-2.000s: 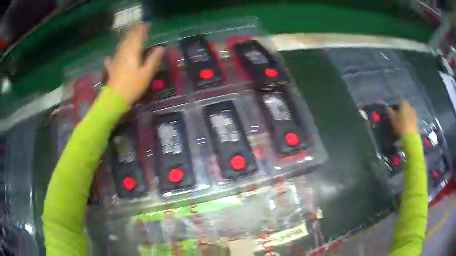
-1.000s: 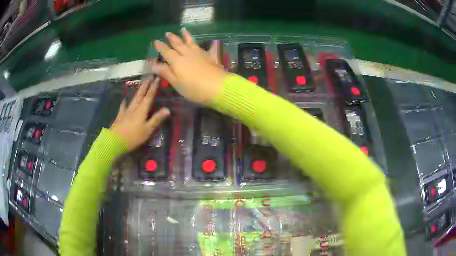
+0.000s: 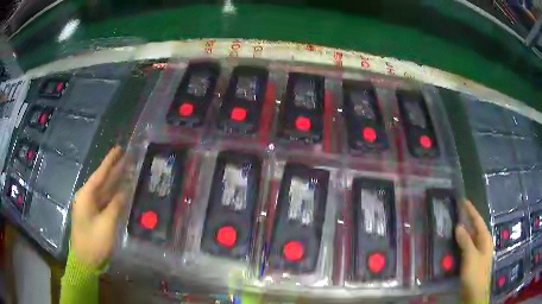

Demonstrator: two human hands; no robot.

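A clear blister tray (image 3: pixel 272 147) lies across the middle, slightly tilted, with two rows of black phones (image 3: pixel 303 208). Every pocket in view holds a phone, back up, with a pale label and a round red button near its lower end. My left hand (image 3: pixel 98 208) is at the tray's left edge, fingers bent against it, a little blurred. My right hand (image 3: pixel 475 246) is at the right edge beside the lower-right phone, partly cut off by the picture's bottom. Both hands hold the tray between them; the fingertips under its edges are hidden.
A left side tray (image 3: pixel 62 160) has phones in its outer column. A right side tray (image 3: pixel 502 169) has phones in its lower pockets. Behind lie a pale strip with red print (image 3: pixel 267 50) and the green conveyor belt (image 3: pixel 297 27).
My hands have parted from the tray's upper left to its two sides. The tray has come nearer to me, away from the belt, uncovering the pale strip. The upper-left phones are now uncovered.
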